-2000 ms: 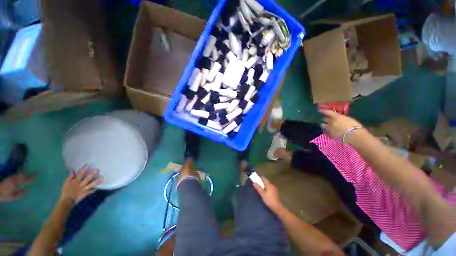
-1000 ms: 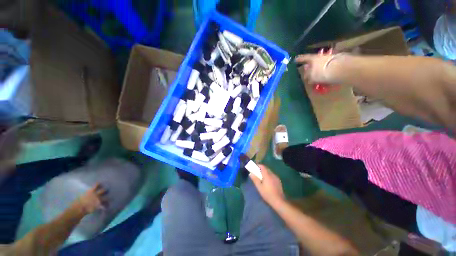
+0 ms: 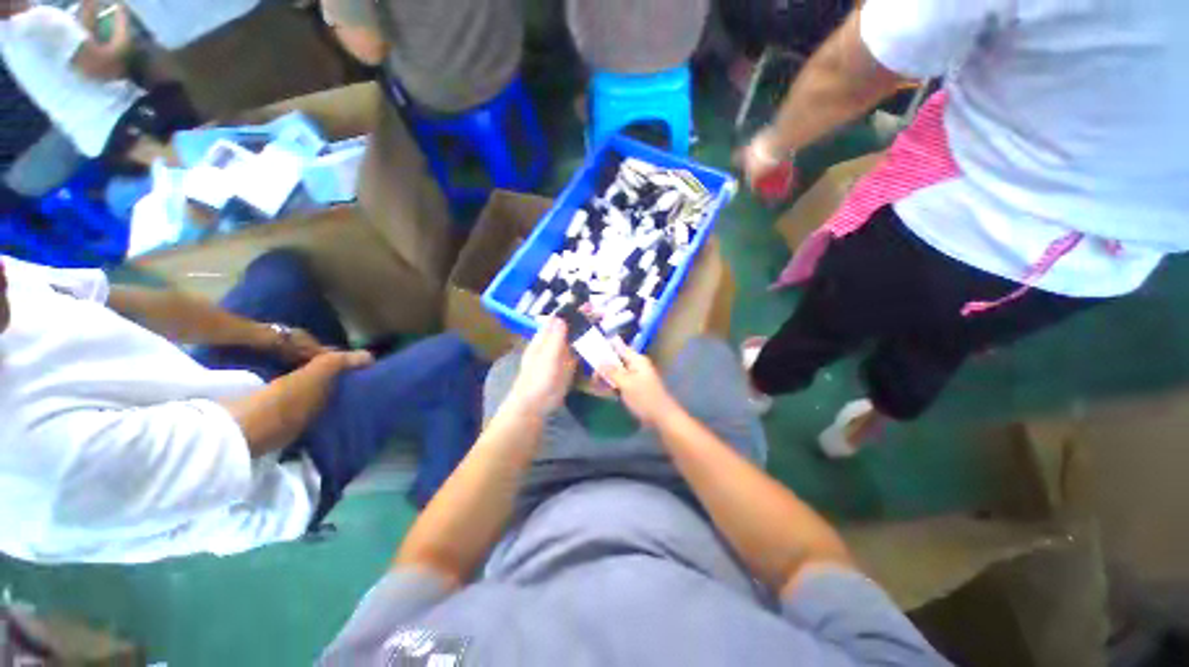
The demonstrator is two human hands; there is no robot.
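Observation:
A white handheld device with a black end (image 3: pixel 597 347) is held just over the near edge of the blue tote. My right hand (image 3: pixel 635 379) grips its white end with the fingertips. My left hand (image 3: pixel 544 366) is at its black end, fingers closed on it; the fingertips are small and blurred. The blue tote (image 3: pixel 511 310) lies before my knees, full of white-and-black units, with opened shells and thin parts at its far right corner.
An open brown carton (image 3: pixel 472 276) is under and beside the tote. A seated person in white (image 3: pixel 131 417) is at left; a person with a pink checked cloth (image 3: pixel 1030 156) stands at right. Blue stools (image 3: pixel 640 107) are beyond the tote. A carton of light blue boxes (image 3: pixel 261 183) is far left.
My left hand has come into view and met the device in my right hand. The view has tilted, showing my torso. The person at right now stands upright beside the tote.

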